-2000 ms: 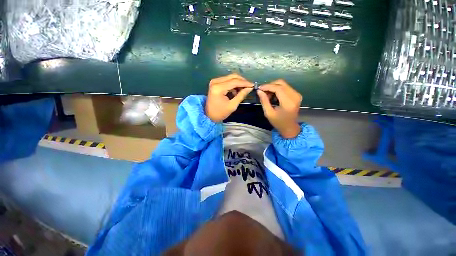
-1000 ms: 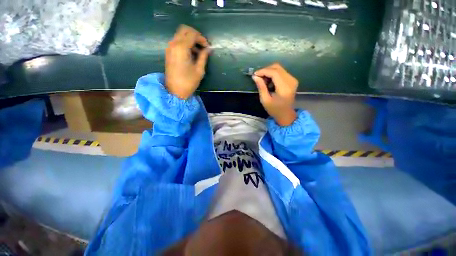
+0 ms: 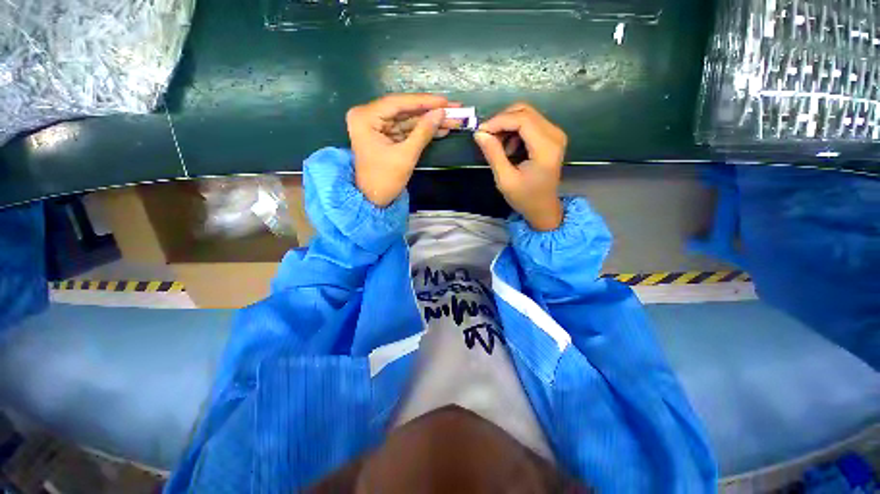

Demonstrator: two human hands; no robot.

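Note:
My left hand (image 3: pixel 394 145) is closed at the fingertips on a white strip piece (image 3: pixel 457 113), over the front part of the dark green bench. My right hand (image 3: pixel 528 159) pinches a small dark component (image 3: pixel 470 123) at the right end of the strip. The two parts overlap or touch; how they join is too small to tell. Both hands are bare and close together.
A bag of white pieces (image 3: pixel 87 58) lies on the left of the bench. A stacked filled tray (image 3: pixel 791 92) is on the right. The working tray's near edge (image 3: pixel 463 15) shows at the top. A single white chip (image 3: pixel 618 33) lies right of centre. Below is an open cardboard box (image 3: pixel 154 227).
My left hand reached out to the left, then came back beside my right hand with a white strip piece. The view has shifted, so less of the working tray shows.

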